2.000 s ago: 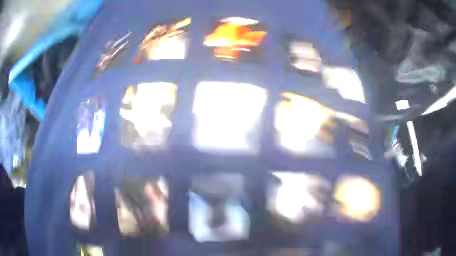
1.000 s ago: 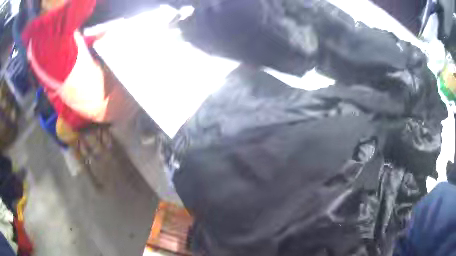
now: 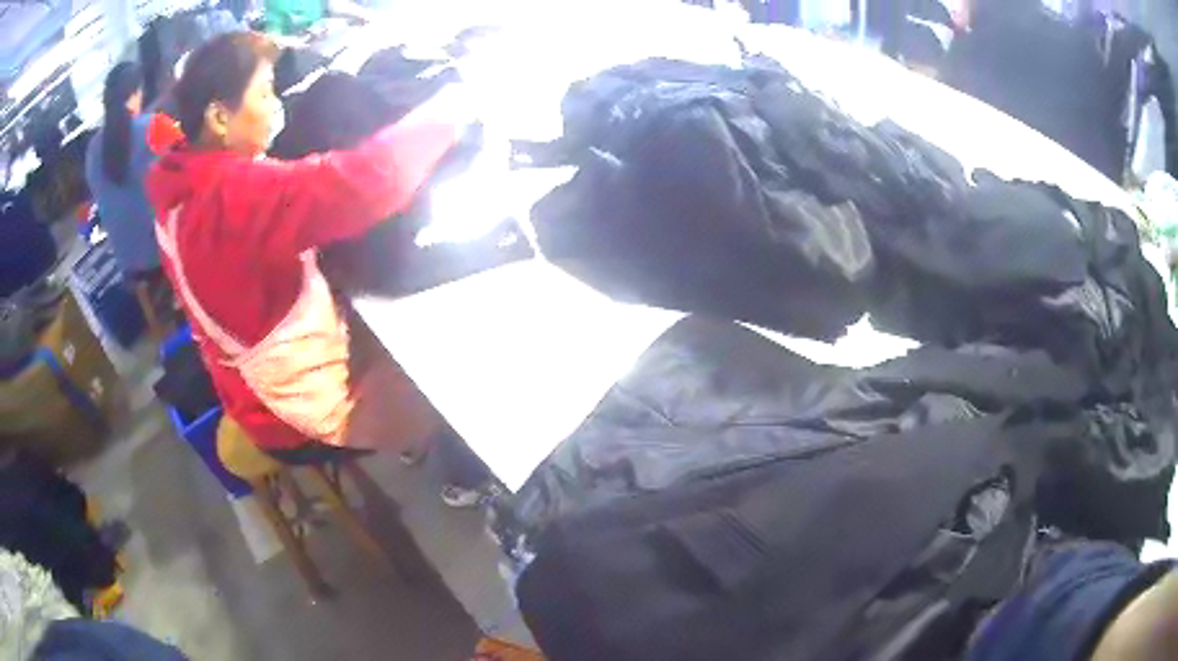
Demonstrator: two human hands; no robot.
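A matt black garment (image 3: pixel 749 529) lies spread over the near edge of the white-topped table (image 3: pixel 530 362), with wrinkled, shinier black cloth along its far side. A crumpled black garment pile (image 3: pixel 698 194) lies across the table beyond it. At the bottom right corner a blue sleeve and a strip of bare arm show over the black cloth, cut off by the frame edge. Neither my left hand nor my right hand can be seen.
A person in a red top and pink apron (image 3: pixel 291 375) sits on a stool (image 3: pixel 252 452) at the table's left side, arms reaching over black cloth. A blue bin (image 3: pixel 207 446) stands behind. An orange-brown object (image 3: pixel 504 648) shows below the table's near corner. Other people are farther back.
The view has swung up from a blurred blue slatted surface to the table, then shows more of the seated person. The blue sleeve at bottom right now shows bare arm.
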